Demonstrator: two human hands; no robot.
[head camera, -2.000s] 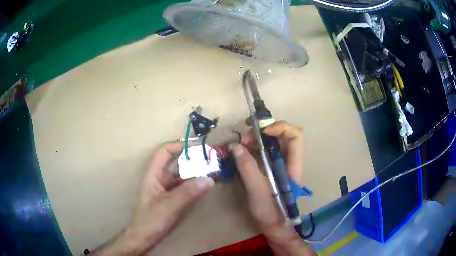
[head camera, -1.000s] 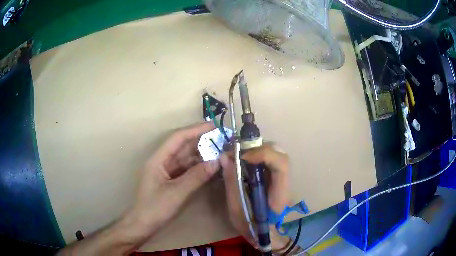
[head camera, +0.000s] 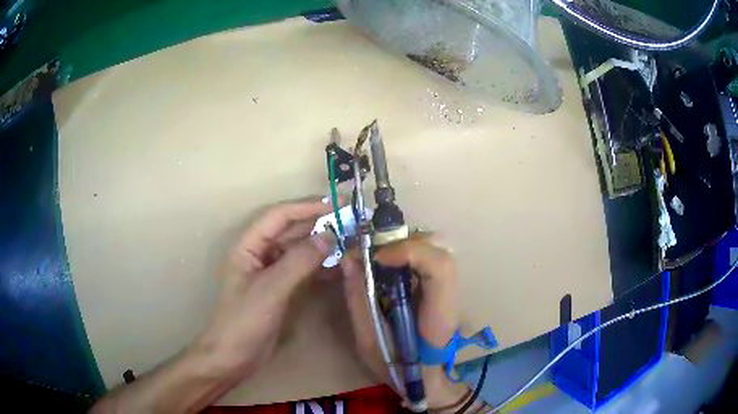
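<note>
My left hand (head camera: 267, 279) pinches a small white plastic part (head camera: 341, 220) between thumb and fingers. A green wire and a dark wire run from it to a black plug piece with pins (head camera: 343, 164), lying beyond the fingertips. My right hand (head camera: 405, 299) holds the soldering iron (head camera: 390, 212) like a pen, its tip pointing away from me, beside the black piece. A thin metal feed tube runs along the iron. My right thumb and finger are close to the white part; whether they touch it is hidden. A blue band is on my right wrist.
A cloudy funnel hood (head camera: 485, 61) hangs at the top, with shiny bits on the cardboard (head camera: 518, 210) below it. An iron stand with a tan pad (head camera: 625, 171) is at the right. A blue crate (head camera: 619, 348) and a pale hose (head camera: 599, 323) are at the lower right.
The white part has turned in my left fingers and is more covered. The iron has moved left, close to the black piece. The blue component seen earlier near my right fingers is hidden.
</note>
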